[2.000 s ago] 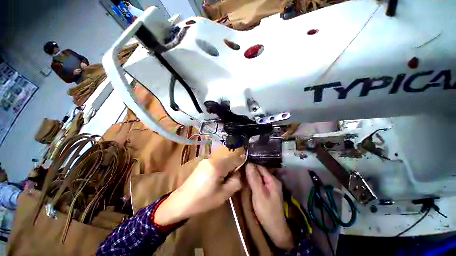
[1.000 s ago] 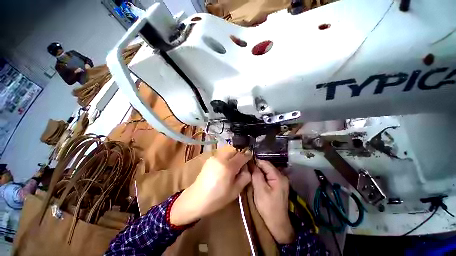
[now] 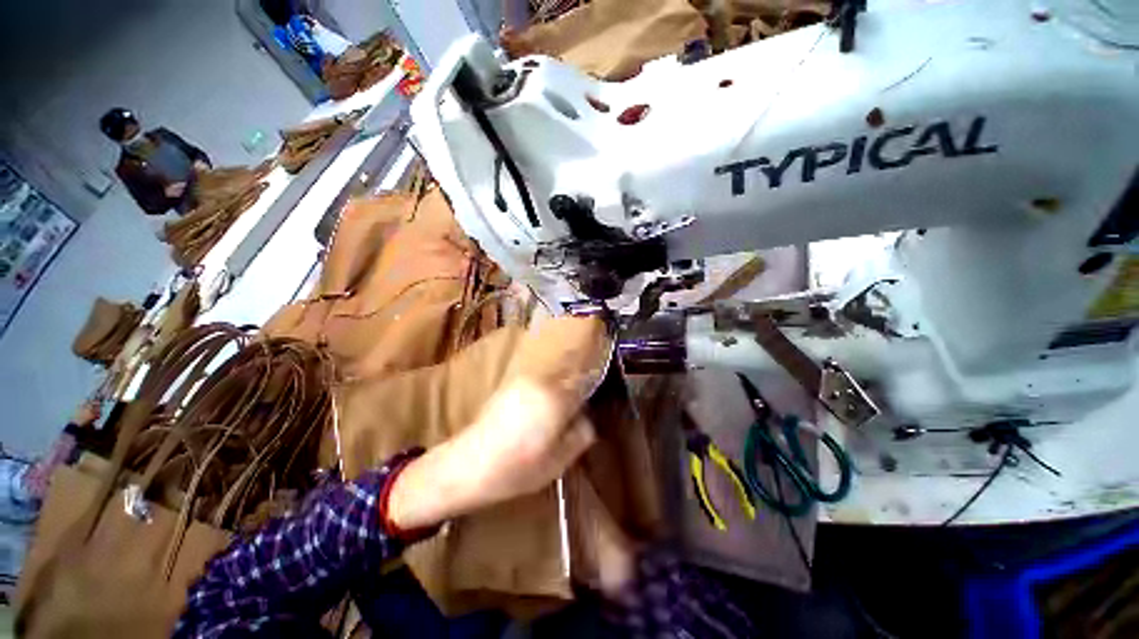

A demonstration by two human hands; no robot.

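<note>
The tan bag panel with a pale line down its edge hangs below the white sewing machine's head. Its upper edge reaches the dark needle area. My left hand is closed on the panel just below the needle area; its fingertips are partly hidden. My right hand is blurred, low beside the panel's pale edge; its fingers cannot be made out. Brown folds of the bag hang between the hands and the machine arm.
Yellow-handled pliers and green-handled scissors lie right of the work. A heap of brown straps is at left. A blue bin rim shows lower right. A person stands behind; another person's sleeve is at the left edge.
My right hand has left the needle area and moved down, now blurred. My left hand stays near the needle. The view has shifted, and the pliers now show more fully.
</note>
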